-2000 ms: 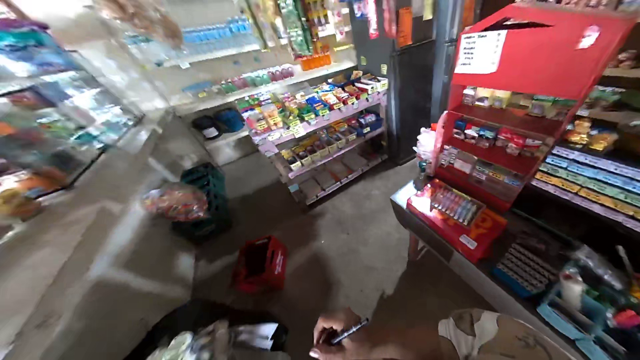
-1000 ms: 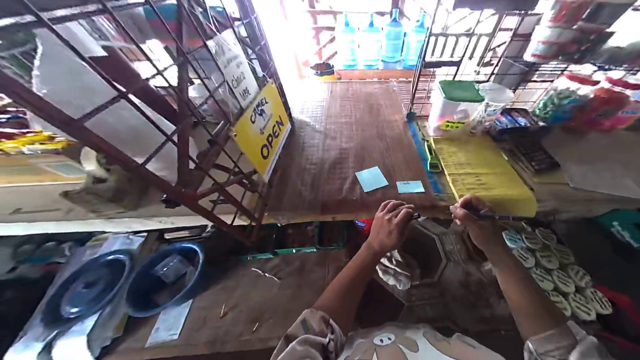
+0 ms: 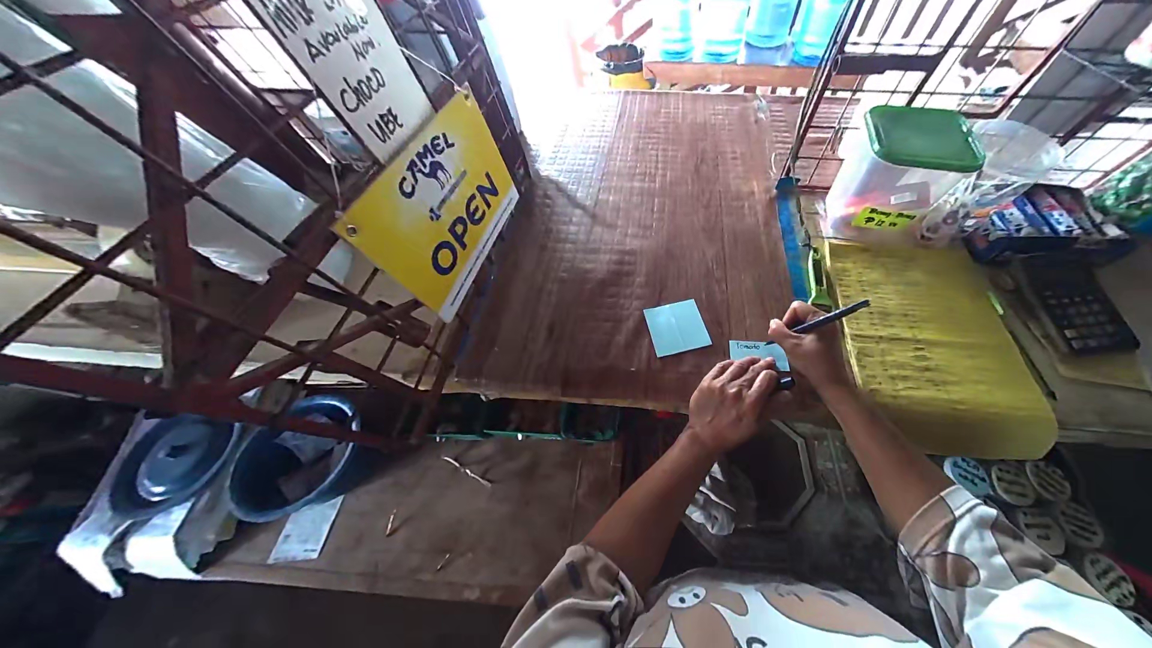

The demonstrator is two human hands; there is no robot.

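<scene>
My right hand grips a dark pen, its tip over a small light-blue paper slip that bears a handwritten word. My left hand lies on the lower edge of that slip, fingers together and pressing it to the brown wooden-pattern counter. A small dark object, perhaps the pen's cap, shows by the left fingertips; whether the hand holds it I cannot tell. A square light-blue paper lies to the left of the slip.
Right of my hands are a yellow pad, a green-lidded plastic tub and a calculator. A metal grille with a yellow sign stands left. Blue basins sit on the lower surface.
The view has turned from the store shelves to the counter. Since one second ago, my right hand has moved left with the pen onto the slip, and my left hand has come to its edge.
</scene>
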